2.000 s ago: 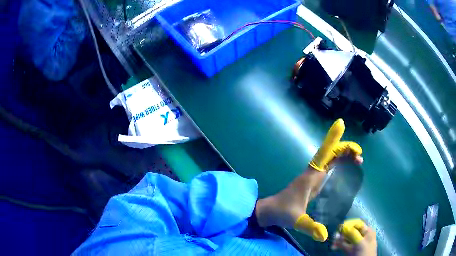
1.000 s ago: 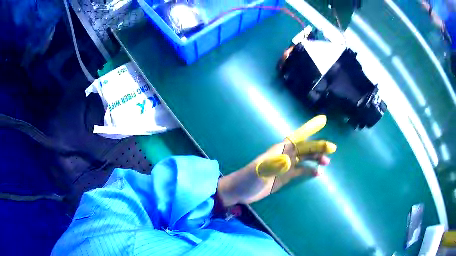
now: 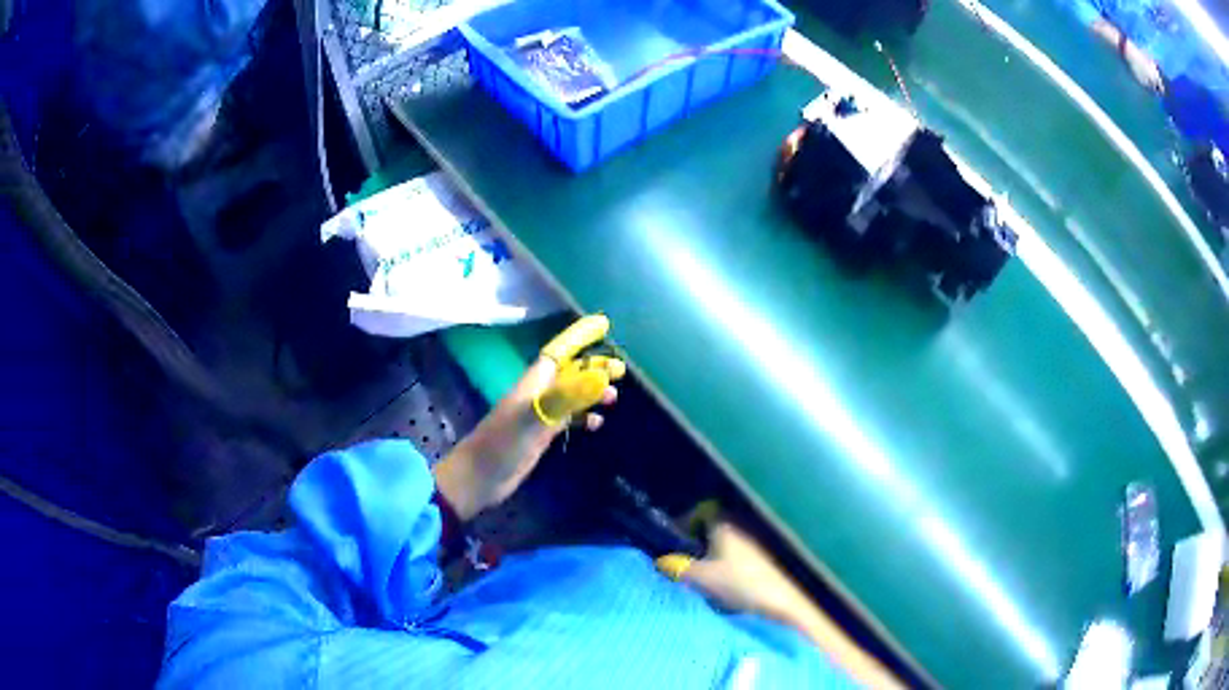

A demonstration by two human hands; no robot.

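Note:
My left hand (image 3: 573, 384), with yellow finger cots, is bent just off the bench's front edge. Its fingertips are close together; a small dark patch shows between them, too blurred to name. My right hand (image 3: 728, 559) is low beside the edge, closed around the end of a dark elongated tool (image 3: 650, 512), which is hard to make out against the dark floor. The black optical engine housing (image 3: 896, 209), with a white wedge on top, sits on the green bench (image 3: 795, 418), apart from both hands.
A blue parts bin (image 3: 580, 135) with a silvery bagged item stands at the back left. A white wipe pack (image 3: 438, 263) lies at the left bench edge. A shiny clear strip (image 3: 1142, 537) and white slips (image 3: 1193, 586) lie at far right. Part of another person shows upper right.
My left hand has moved from over the bench to its front edge. My right hand has come into view beside the edge with the dark tool. The dark panel seen earlier is not visible. The view has shifted.

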